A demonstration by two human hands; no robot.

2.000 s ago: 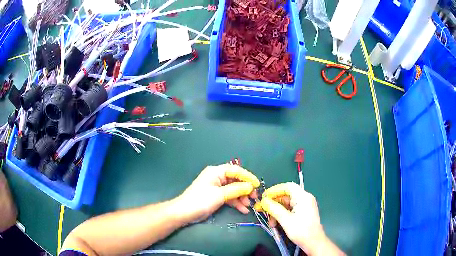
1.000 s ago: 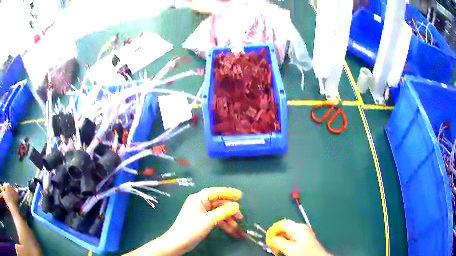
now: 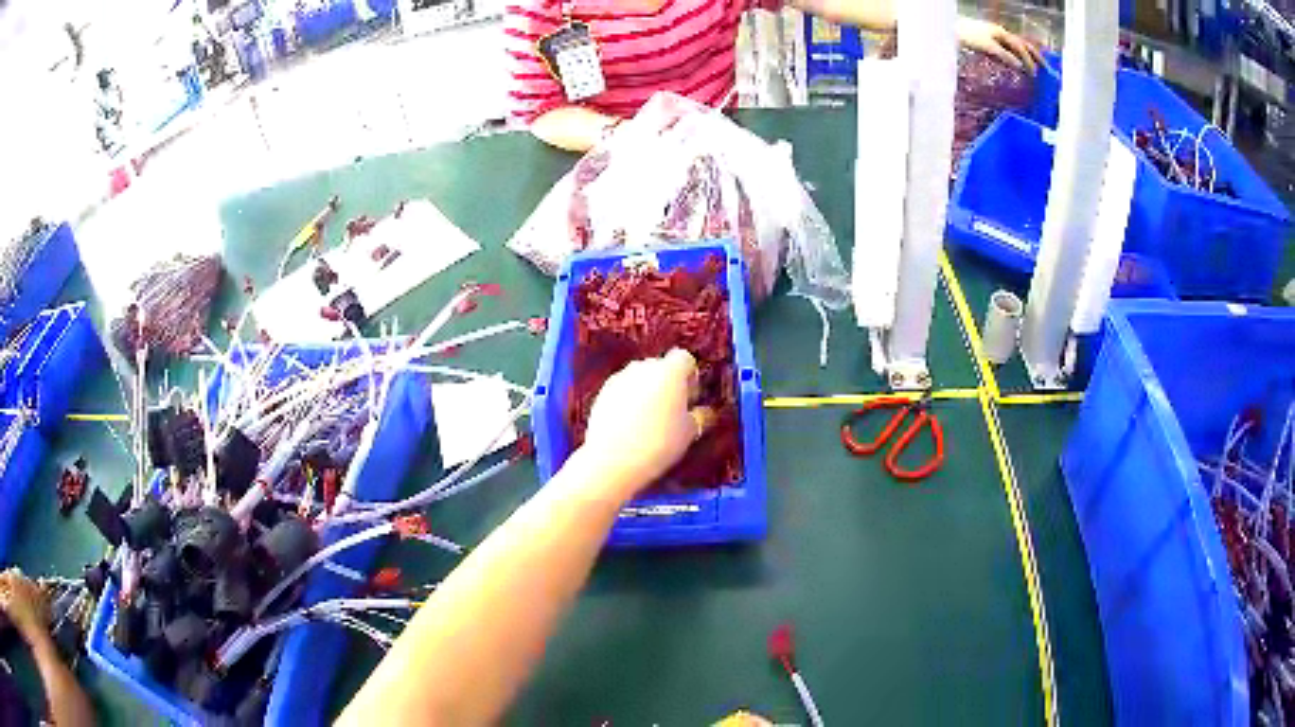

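Note:
My left hand [image 3: 648,415] reaches into the small blue housing bin [image 3: 653,523], its fingers down among the loose red-brown connector housings [image 3: 646,303]. The fingertips are partly hidden, so I cannot tell whether they hold a housing. Of my right hand, only a small yellow fingertip area [image 3: 743,720] shows at the bottom edge. A white cable end with a red connector plug [image 3: 783,651] lies on the green bench just right of it.
A harness bin [image 3: 320,625] with black parts and white cables stands left. Orange-red scissors [image 3: 895,436] lie before white posts [image 3: 909,213]. A deep blue crate [image 3: 1157,526] is right. A person in a striped top [image 3: 668,57] is opposite, behind a plastic bag [image 3: 817,256].
My left hand has moved from the wire ends forward into the housing bin. My right hand has dropped almost out of the picture. The view has tilted up, showing the person opposite.

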